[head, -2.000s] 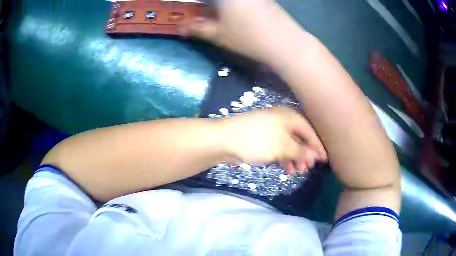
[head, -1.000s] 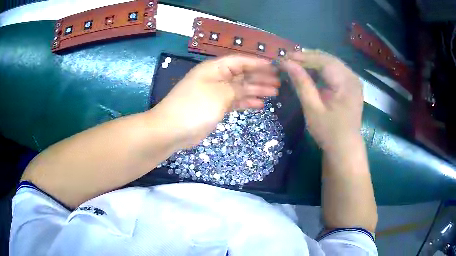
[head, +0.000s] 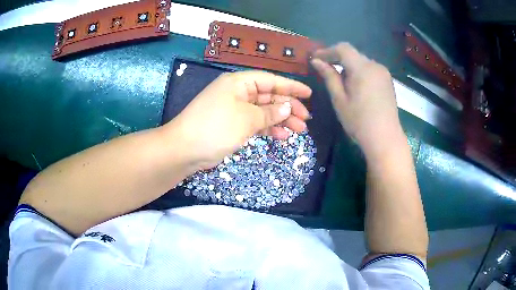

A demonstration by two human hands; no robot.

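Observation:
A reddish-brown fixture plate (head: 249, 54) lies behind the black parts tray (head: 186, 90); three pockets with bright centres show. My right hand (head: 362, 93) is at the plate's right end, fingertips together over it and hiding that end. I cannot tell what its fingertips hold. My left hand (head: 249, 110) is over the tray, palm partly up, fingers curled, with a small silvery disc (head: 286, 106) at the fingers. Loose silvery discs (head: 249, 178) are heaped in the tray below it. A second fixture plate (head: 110, 27) lies to the left.
A third reddish-brown plate (head: 433, 59) lies at the right, beyond a white strip (head: 416, 105). Two white discs (head: 181, 69) sit in the tray's far left corner. The green bench (head: 68, 107) curves around the tray. Dark machinery is at the far right.
Since two seconds ago my right arm has drawn back from the far plates. Since one second ago my right hand stays at the middle plate's right end, and my left fingers have curled in lower over the tray.

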